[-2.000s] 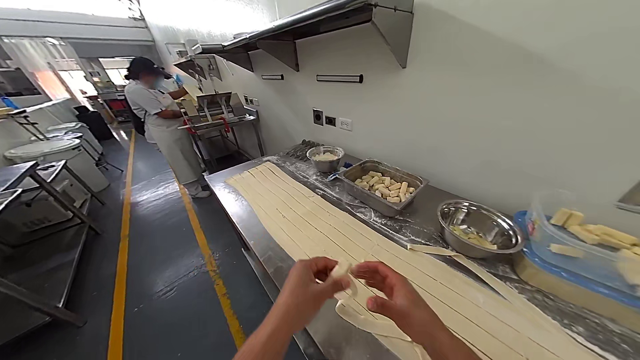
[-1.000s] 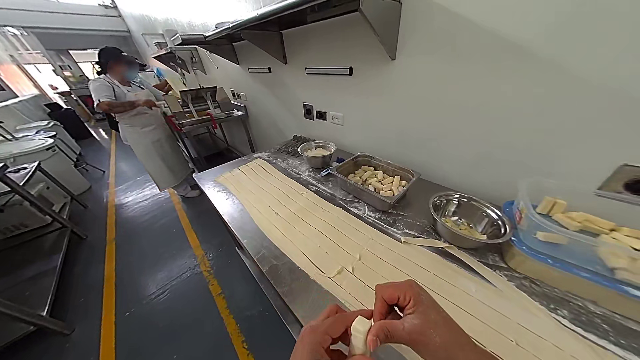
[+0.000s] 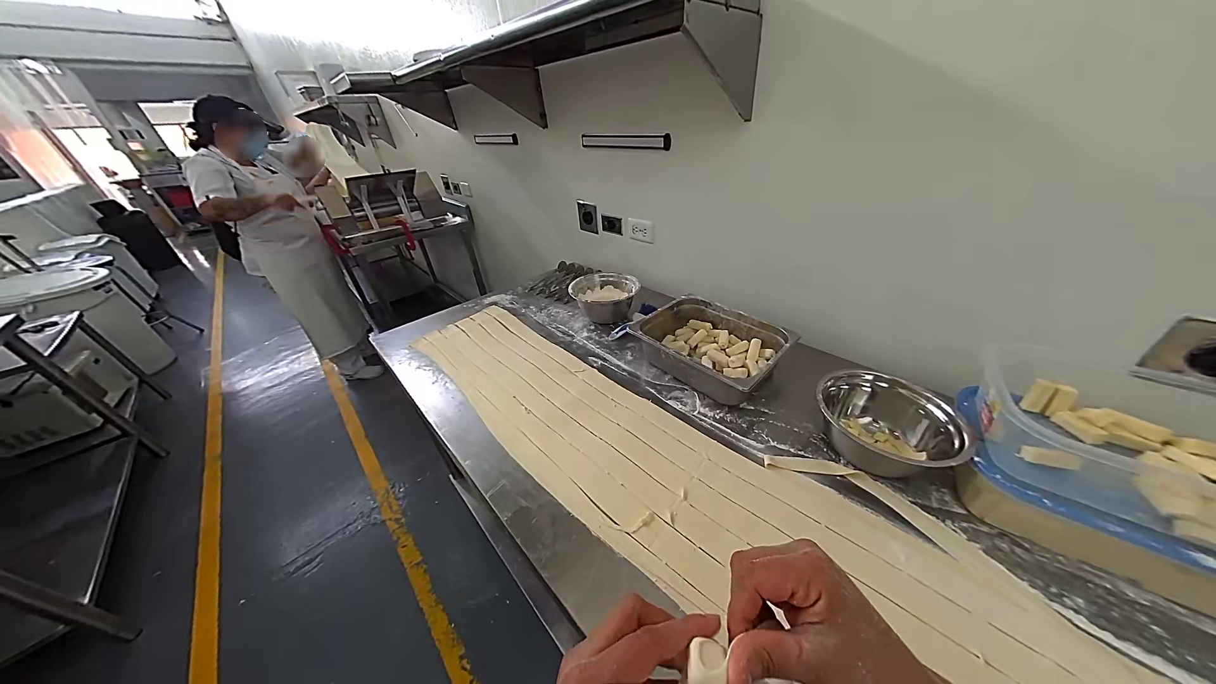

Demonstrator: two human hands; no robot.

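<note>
At the bottom of the head view, my left hand [image 3: 638, 642] holds a small dough-wrapped piece [image 3: 707, 659], cut off by the frame edge. The fingers of my right hand [image 3: 819, 617] pinch dough at its right side. Beneath and beyond both hands lies a long rolled sheet of dough [image 3: 570, 418], cut lengthwise into strips, on the steel table [image 3: 541, 532]. A steel pan [image 3: 714, 380] holds many short pale sticks. Right of it, a steel bowl [image 3: 893, 418] has a few pale scraps. A clear plastic container [image 3: 1007, 418] with larger pale sticks stands at the right.
A small bowl of flour [image 3: 604, 296] stands near the table's far end, by a bundle of metal utensils [image 3: 560, 279]. A person in an apron [image 3: 285, 237] works at a dough machine [image 3: 385, 204]. A steel shelf [image 3: 570, 28] overhangs the table. Lidded tubs [image 3: 85, 304] stand left.
Both hands have moved lower in the view, with the piece still between them. The piece showed more fully a second ago. The other person's arms have shifted at the machine.
</note>
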